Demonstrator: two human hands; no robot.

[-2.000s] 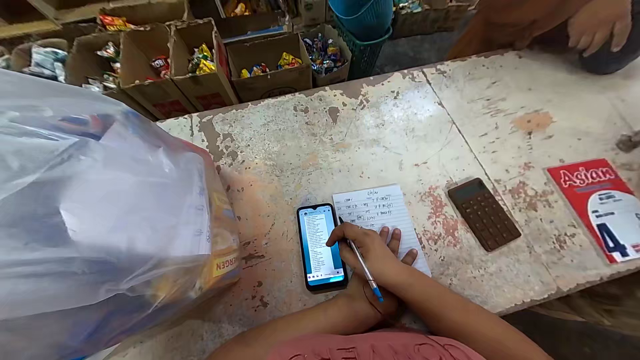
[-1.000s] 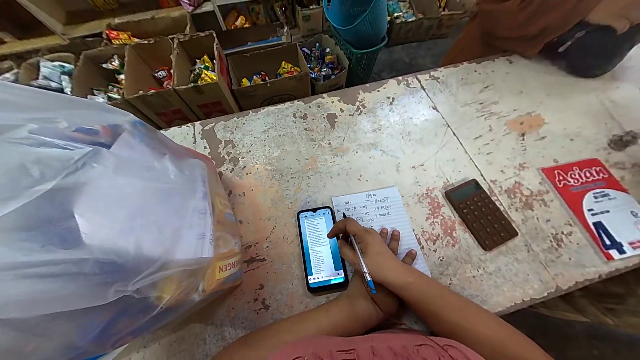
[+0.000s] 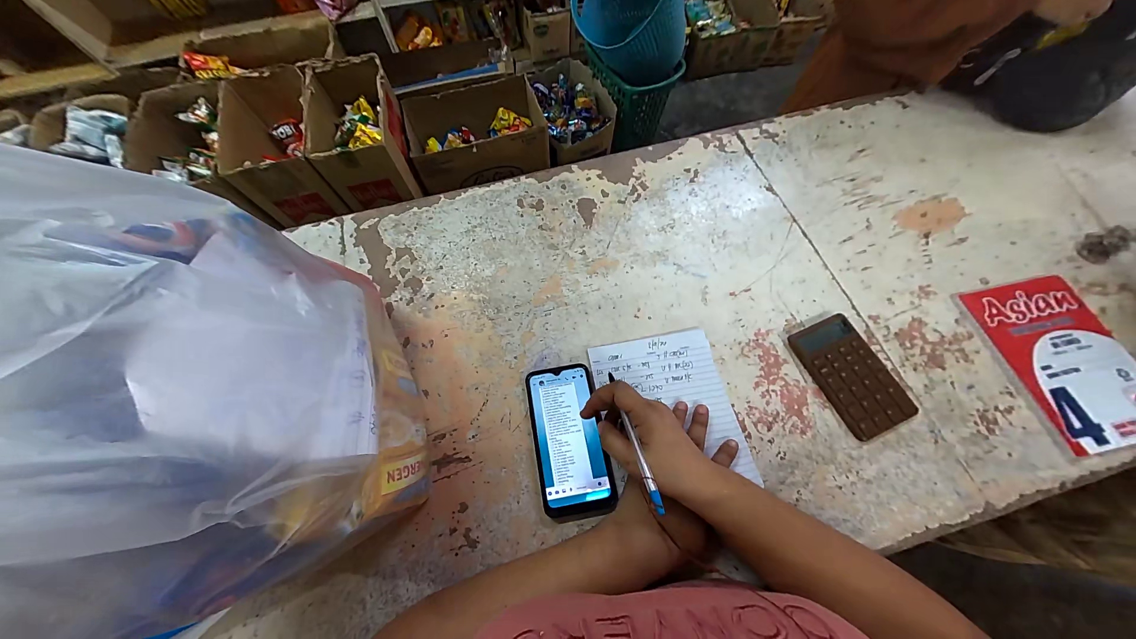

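My right hand (image 3: 655, 435) holds a blue-and-white pen (image 3: 637, 448), its tip towards the sheet, while the index finger touches the right edge of the lit screen of a smartphone (image 3: 568, 444). Beneath the right wrist, my left hand (image 3: 701, 430) lies crossed over on a lined paper sheet (image 3: 723, 399) with handwriting; its fingers are apart and much of its palm is hidden. The phone lies just left of the sheet. A brown calculator (image 3: 852, 377) rests to the right, and a red-and-white pad or booklet (image 3: 1056, 355) lies farther right.
A large clear plastic bag of packaged goods (image 3: 177, 382) stands at left on the worn painted tabletop (image 3: 550, 257). Cardboard boxes of packets (image 3: 479, 160) and stacked plastic baskets (image 3: 635, 62) are beyond. At top right, a person in brown (image 3: 905, 44) is beside a black bag (image 3: 1056, 80).
The other person's hand has shifted towards the top edge, and more of the black bag shows on the table. My hands stay nearly still at the phone and sheet.
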